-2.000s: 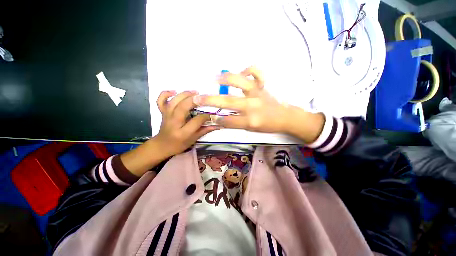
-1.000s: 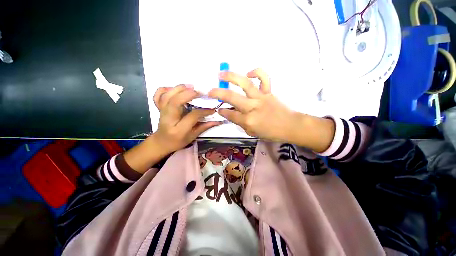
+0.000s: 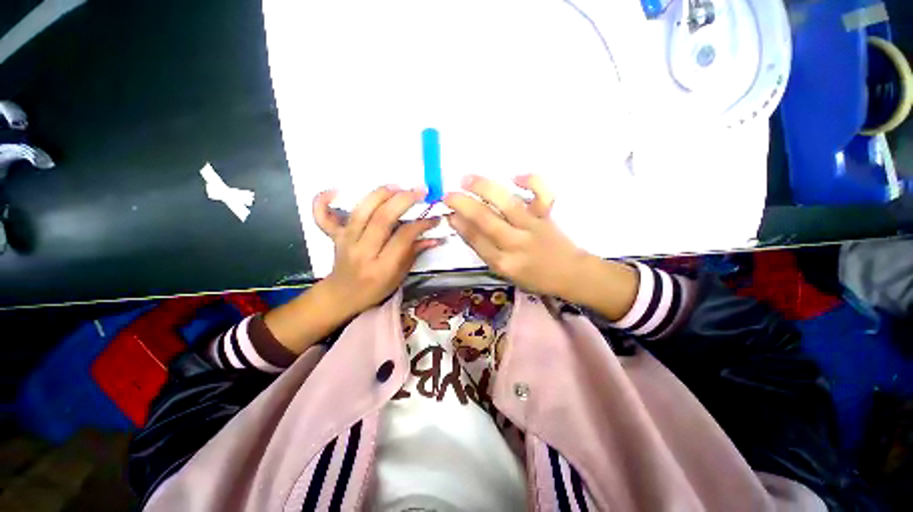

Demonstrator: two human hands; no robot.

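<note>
A bright blue battery cell (image 3: pixel 431 165) lies upright in the view on the white work sheet (image 3: pixel 350 90), its lower end between my fingertips. Thin dark lead wires (image 3: pixel 428 211) run from that end to my fingers. My left hand (image 3: pixel 372 245) has its thumb and fingers closed around a white part that blends into the sheet; its shape is hard to tell. My right hand (image 3: pixel 516 235) has thumb and index fingertips at the wires and the same part, with the other fingers raised.
A white round housing (image 3: pixel 706 57) with metallic parts lies at the upper right. Beyond it stands a blue tape dispenser (image 3: pixel 826 110) with a cream tape roll (image 3: pixel 888 88). A white tape scrap (image 3: pixel 228 192) lies on the dark bench at left, with curved white pieces (image 3: pixel 22 155) at the far left.
The view has shifted. My right fingers have come off the blue cell, which now shows along its full length. My hands stay close together at the wires.
</note>
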